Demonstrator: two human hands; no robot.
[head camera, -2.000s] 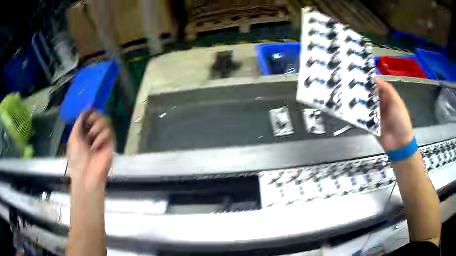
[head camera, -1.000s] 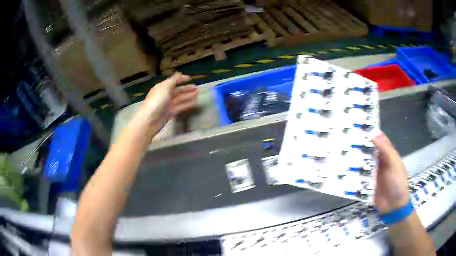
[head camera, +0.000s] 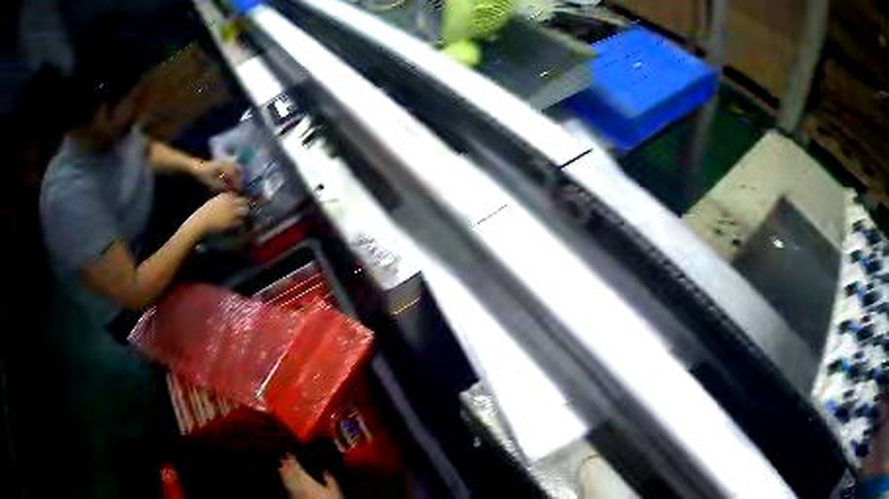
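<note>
A white PCB panel (head camera: 858, 331) with black and blue parts stands tilted at the right edge, partly cut off. My right hand (head camera: 881, 450) shows only as a sliver at its lower end, holding it, with a bit of blue wrist band below. My left hand (head camera: 310, 479) is cut off by the bottom edge, just below the red bubble wrap (head camera: 317, 365); its grip is unclear. The shiny red wrap lies over red bundles with pale board edges (head camera: 195, 404) in the black crate (head camera: 414, 443).
A person in a grey shirt (head camera: 93, 195) sits at the left, both hands over small items. The metal-railed conveyor (head camera: 546, 253) runs diagonally across the view. A blue bin (head camera: 648, 83) and yellow-green fan (head camera: 476, 21) are at the top. A pale bench (head camera: 770, 185) is at the right.
The view has swung left, bringing in the crate, red wrap and other person. The panel is now at the right edge. My left hand has gone from above the bench to low beside the red wrap.
</note>
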